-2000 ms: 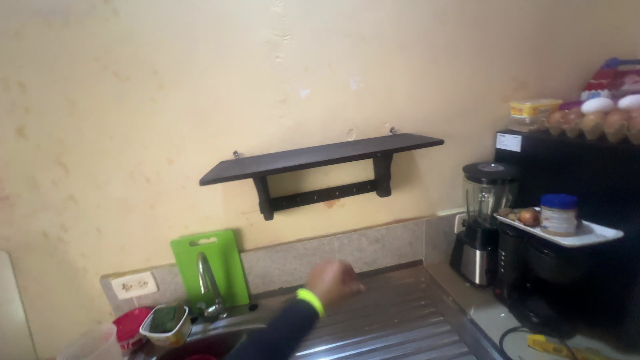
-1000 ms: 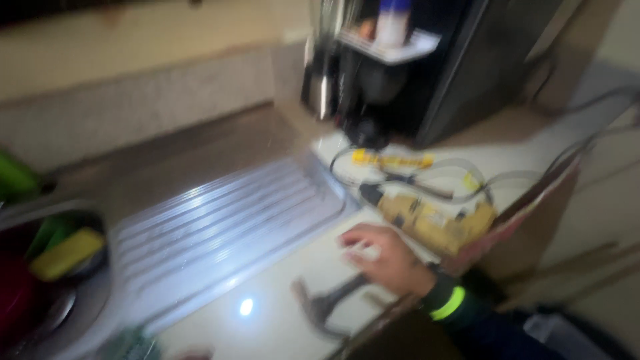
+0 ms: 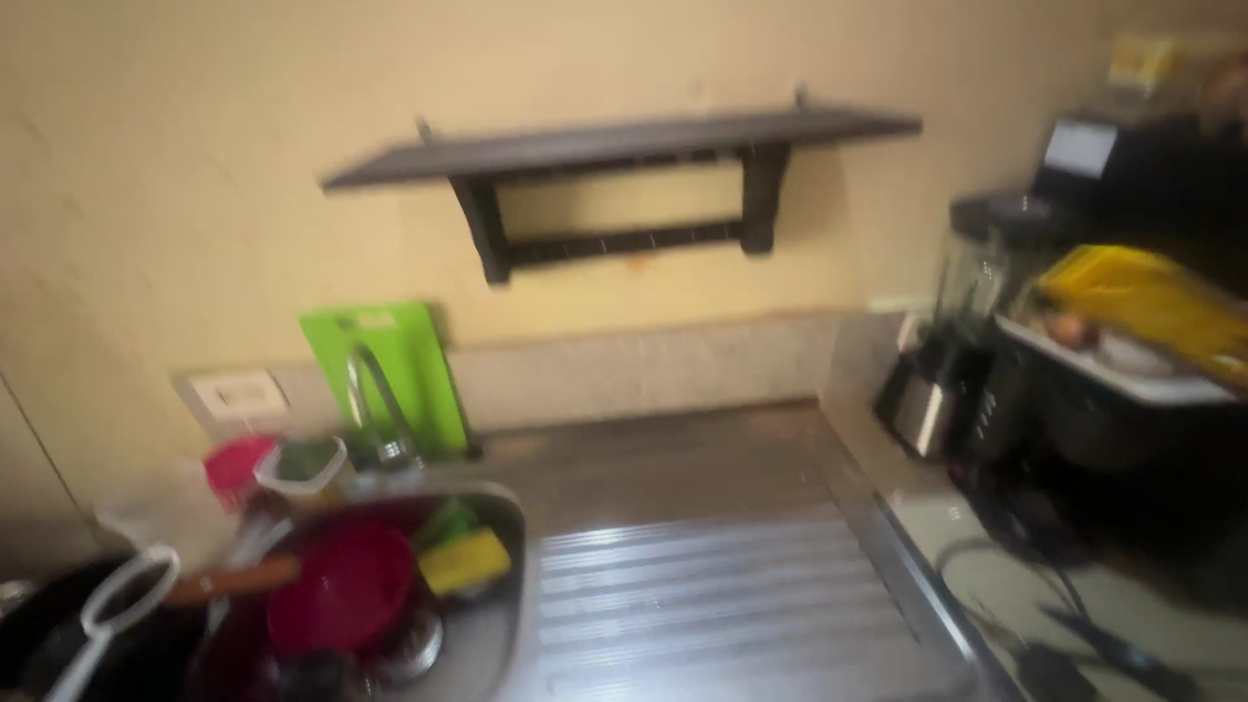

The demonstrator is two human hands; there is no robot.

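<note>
Neither of my hands shows in this blurred view, so what they hold is hidden. A dark wall shelf (image 3: pixel 624 146) with two brackets and a lower rail is against the yellowish wall, with a small fitting at its top edge near each bracket. At the right, a long yellow object (image 3: pixel 1141 302) slants in front of the white tray (image 3: pixel 1160 390); blur hides its exact kind and whatever supports it.
Below the shelf are a steel drainboard (image 3: pixel 721 604) and a sink (image 3: pixel 517 585) holding a red bowl (image 3: pixel 341 585) and yellow sponge (image 3: pixel 465 563). A green cutting board (image 3: pixel 419 380) leans behind the faucet (image 3: pixel 366 390). A blender (image 3: pixel 941 370) and cables (image 3: pixel 1063 585) are at right.
The view has swung from the counter back to the wall and shelf. My hand with the bright wristband, earlier over the counter near a hammer, has left view. A long yellow object now crosses the tray area.
</note>
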